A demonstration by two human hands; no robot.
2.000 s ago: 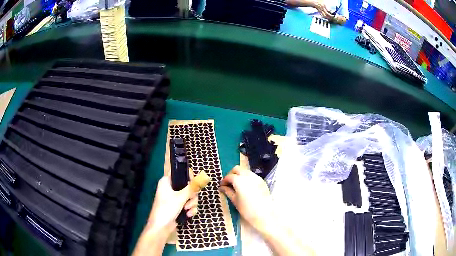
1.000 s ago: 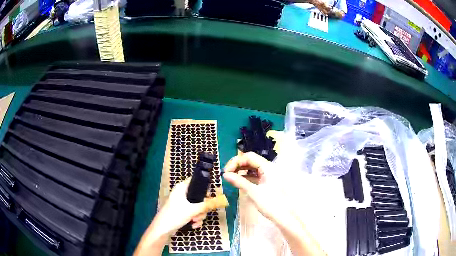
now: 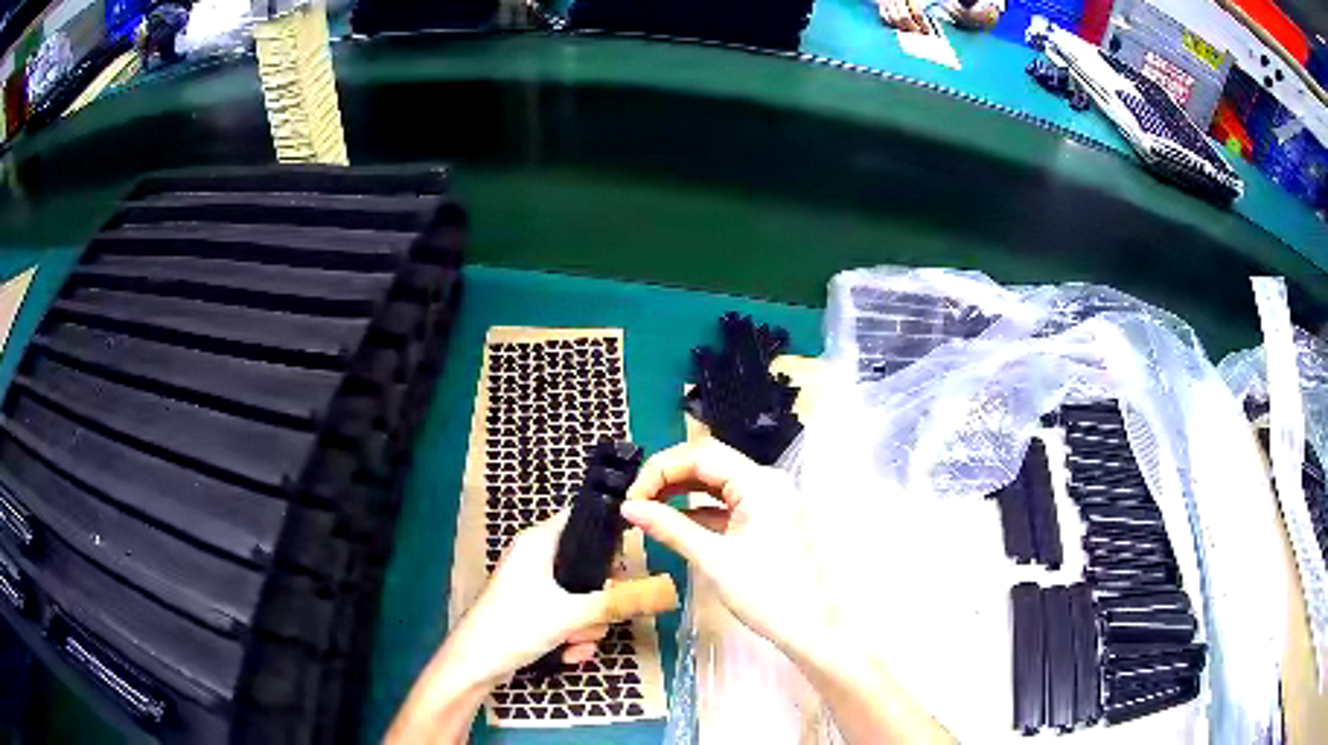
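My left hand (image 3: 546, 604), with a yellow-orange cover on a finger, holds several black plastic parts (image 3: 594, 510) together, upright over the pad sheet. My right hand (image 3: 736, 546) has its thumb and index finger pinched at the right side of the parts, near their upper end. Whether a small pad is between those fingertips cannot be made out. The pad sheet (image 3: 551, 393), tan with dense rows of small dark shapes, lies flat beneath my left hand, which hides part of it.
Stacked black trays (image 3: 204, 379) stand at left. A loose pile of black parts (image 3: 743, 386) lies right of the sheet. A clear plastic bag (image 3: 961, 393) surrounds rows of black bars (image 3: 1121, 510) at right. A dark green belt (image 3: 626, 175) runs beyond; another person's hands (image 3: 932, 15) are at the top.
My left hand and the parts have moved right over the pad sheet. My right hand was over the sheet's right edge, then lifted with a tiny dark piece, and now meets the parts.
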